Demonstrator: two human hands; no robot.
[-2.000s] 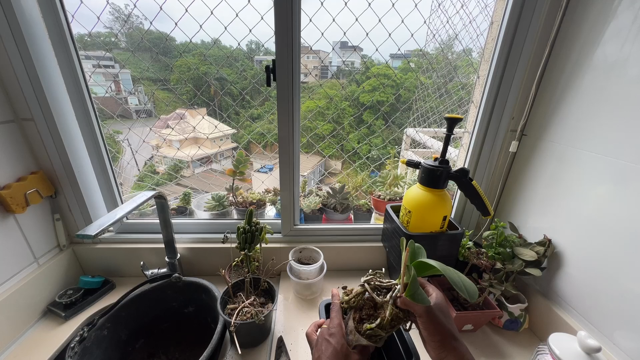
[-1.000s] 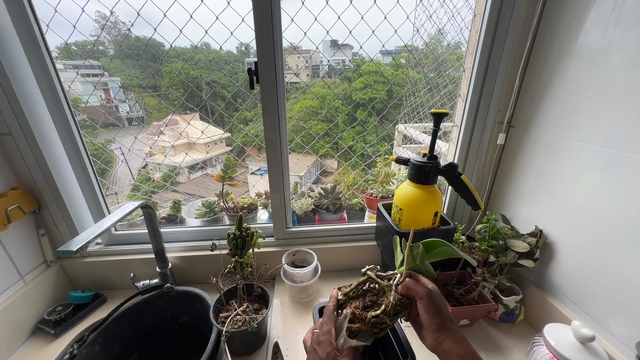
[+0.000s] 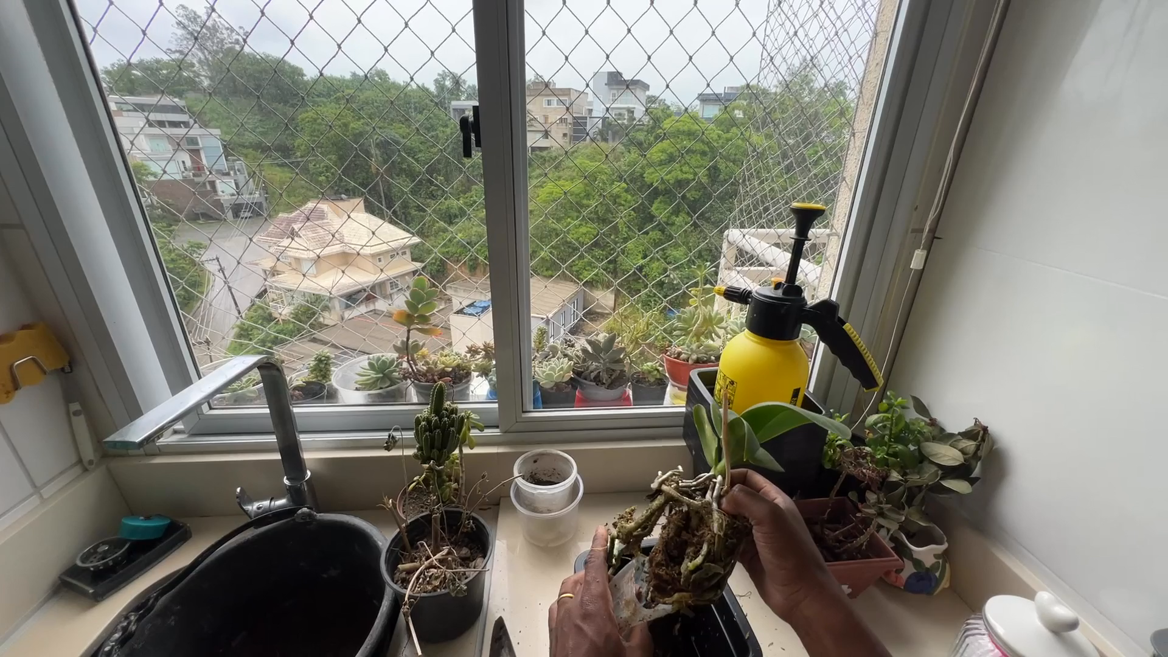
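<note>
An orchid plant (image 3: 698, 525) with green leaves and a bare clump of pale roots and brown potting matter is held between both hands. My right hand (image 3: 776, 538) grips it at the right, near the base of the leaves. My left hand (image 3: 593, 602), with a ring on one finger, holds a translucent plastic piece (image 3: 634, 593) against the lower left of the roots. Below the plant lies a black plastic tray (image 3: 735, 630), partly hidden by the plant and hands.
A black tub (image 3: 265, 584) under the faucet (image 3: 283, 429), a potted cactus (image 3: 438, 557) and stacked clear pots (image 3: 546, 511) stand left. A yellow pressure sprayer (image 3: 762, 365), a terracotta-coloured planter (image 3: 853, 557) and a white lidded jar (image 3: 1031, 630) stand right. A blade tip (image 3: 501, 639) shows at the bottom.
The root clump has turned and tilted in my hands, its potting matter now facing me and hanging lower. The translucent piece at the lower left shows more plainly.
</note>
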